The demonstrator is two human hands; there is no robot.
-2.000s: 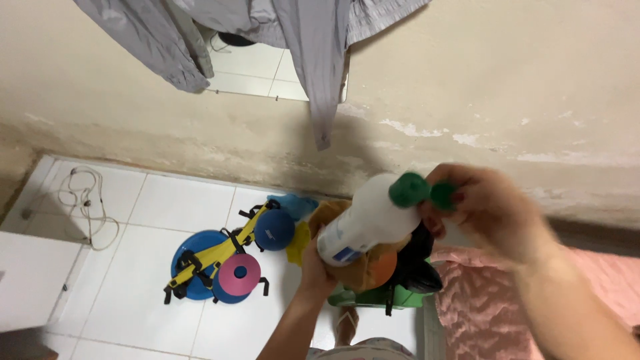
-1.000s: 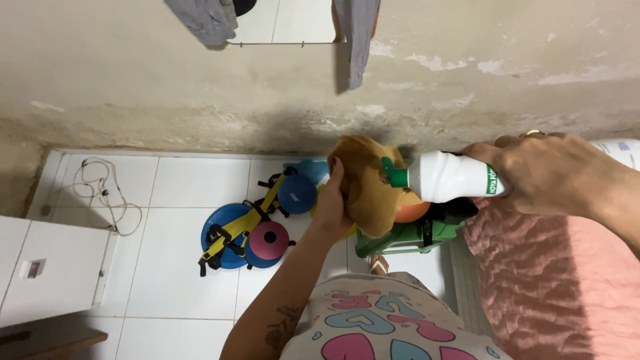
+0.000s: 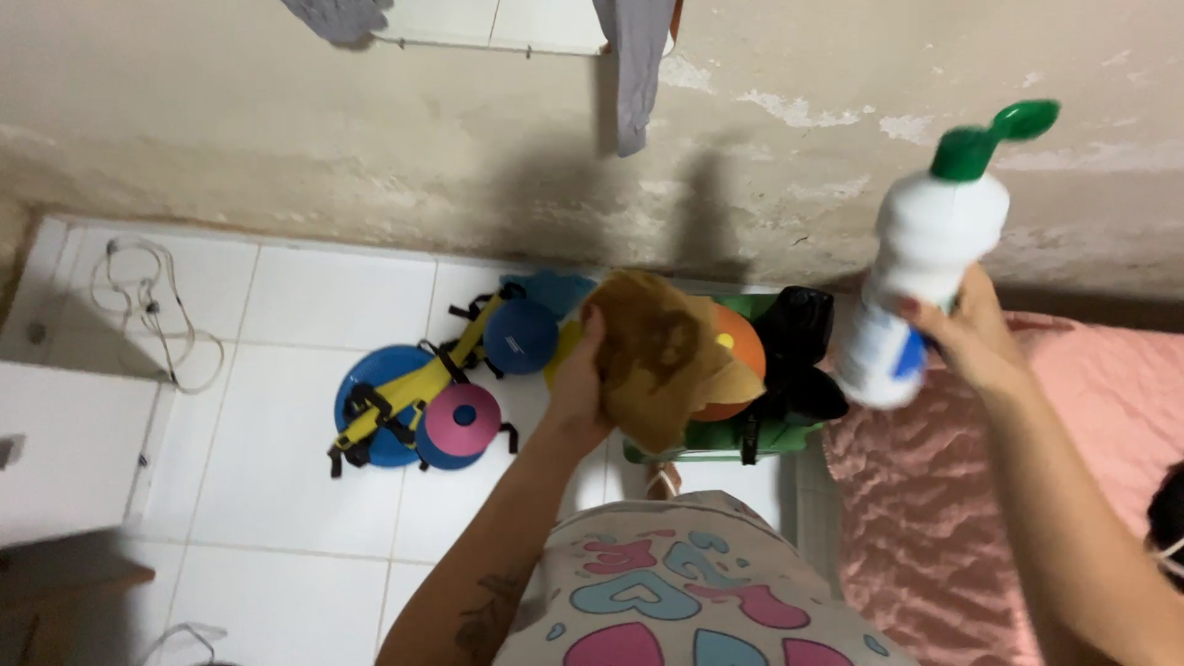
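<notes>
My left hand [image 3: 581,384] grips a tan cloth [image 3: 652,361] that bears a dark wet-looking patch on its upper face. To the right, my right hand [image 3: 971,324] holds a white plastic bottle [image 3: 939,231] upright by its lower part. The bottle's green flip cap [image 3: 967,153] stands open, its lid tilted to the right. Behind the cloth, lower down, an orange disc [image 3: 740,351] and black items [image 3: 800,338] rest on a green container [image 3: 721,451]. My fingers behind the cloth are hidden.
Blue discs [image 3: 521,336], a pink disc [image 3: 462,421] and yellow straps [image 3: 407,388] lie on the tiled floor. A pale cable [image 3: 190,338] lies farther left, near a white cabinet [image 3: 74,449]. A pink quilted cover [image 3: 925,518] is at right. Grey clothing [image 3: 638,74] hangs by the wall.
My right hand has moved the bottle away from the cloth, to the right, and turned it from lying sideways to cap up. The cloth stays in my left hand; its dark patch now shows.
</notes>
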